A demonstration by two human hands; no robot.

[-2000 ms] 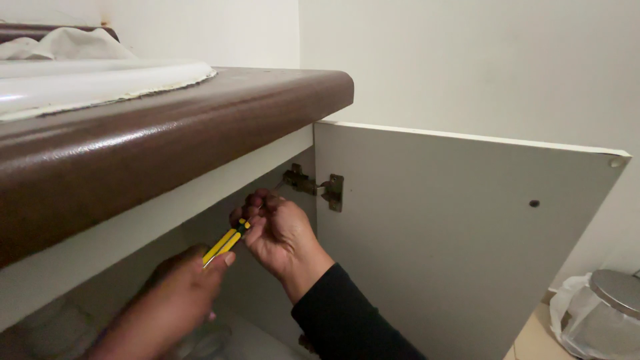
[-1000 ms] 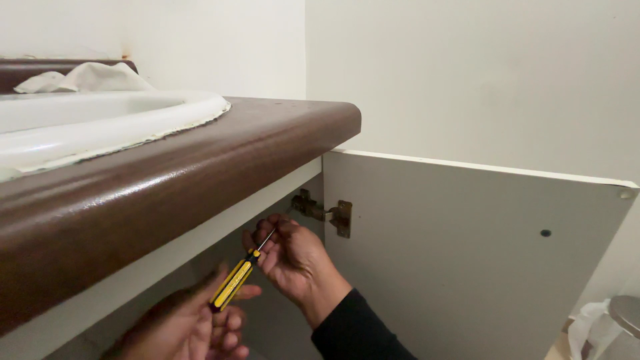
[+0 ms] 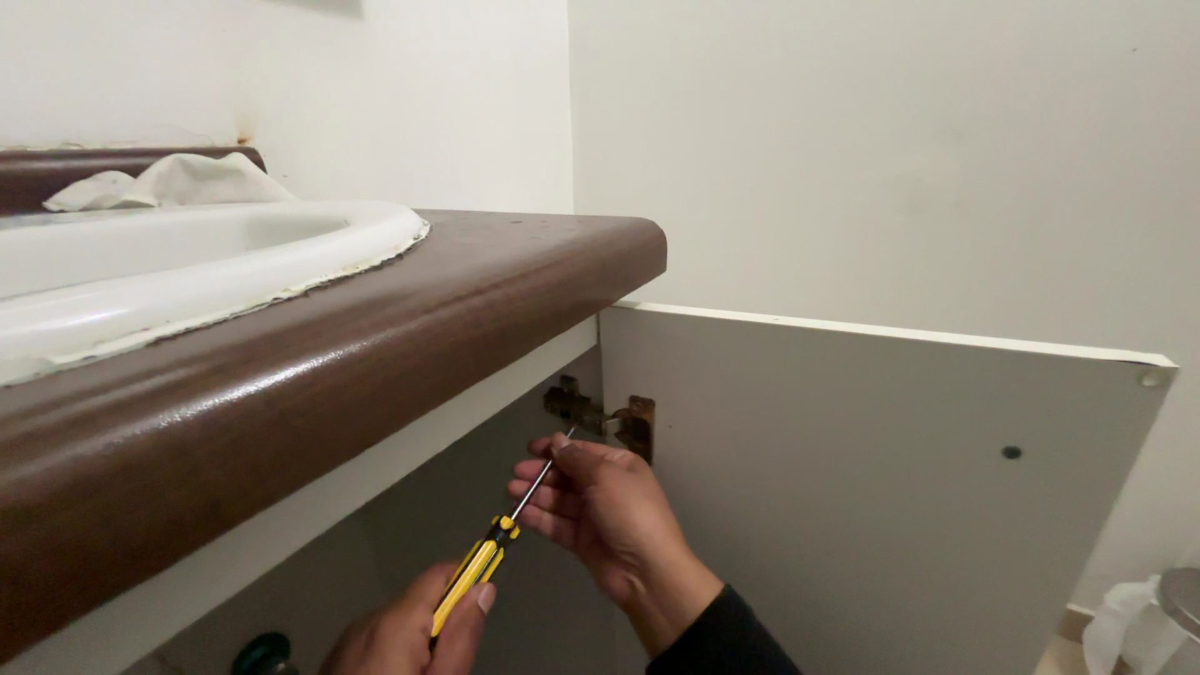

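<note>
My left hand [image 3: 412, 623] grips the yellow and black handle of a screwdriver [image 3: 473, 567] at the lower middle. The metal shaft slants up and to the right. My right hand [image 3: 614, 516], in a black sleeve, pinches the shaft near its tip between thumb and finger, with the other fingers loosely curled. The tip is just below a worn metal cabinet hinge [image 3: 640, 424], which joins the cabinet's inner side to the open white door [image 3: 844, 487]. Whether the tip touches a screw cannot be told.
Above the hands runs the brown countertop edge [image 3: 375, 375], with a white sink basin [image 3: 216, 281] set in it. A pale cloth [image 3: 206, 178] lies behind the basin. A dark green round object [image 3: 262, 652] is inside the cabinet; a lidded bin [image 3: 1177, 600] stands at the lower right.
The screwdriver's tip has come up closer to the hinge. My left hand, loosely open around the handle one second ago, is now closed on it. The view has shifted slightly.
</note>
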